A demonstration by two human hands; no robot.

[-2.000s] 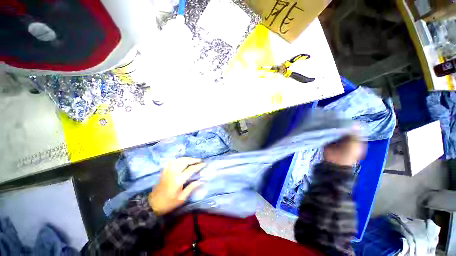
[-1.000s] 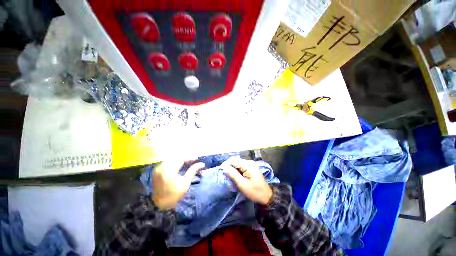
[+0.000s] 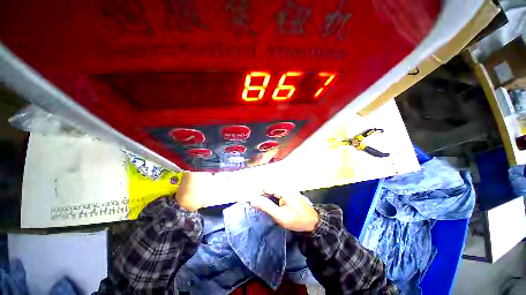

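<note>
The white button attaching machine (image 3: 196, 52), with a red front panel, fills the upper view; its display glows 867 above round red keys. A light blue denim garment (image 3: 254, 239) hangs from the table edge over my lap. My right hand (image 3: 293, 212) is at the garment's upper edge, thumb and fingers on the cloth. My left hand (image 3: 193, 191) reaches under the machine head; its fingers are mostly hidden, so its grip does not show. The spot under the head is hidden.
Yellow-black pliers (image 3: 367, 142) lie right of the machine on the white table (image 3: 86, 178). Shiny small pieces (image 3: 149, 167) and a plastic bag (image 3: 46, 121) lie left. A cardboard box (image 3: 412, 78) stands upper right. A blue bin (image 3: 449, 253) with denim is at right.
My right arm has come from over the blue bin to the garment in front of me. The view has moved closer to the machine, showing its display. My left hand has moved under the head.
</note>
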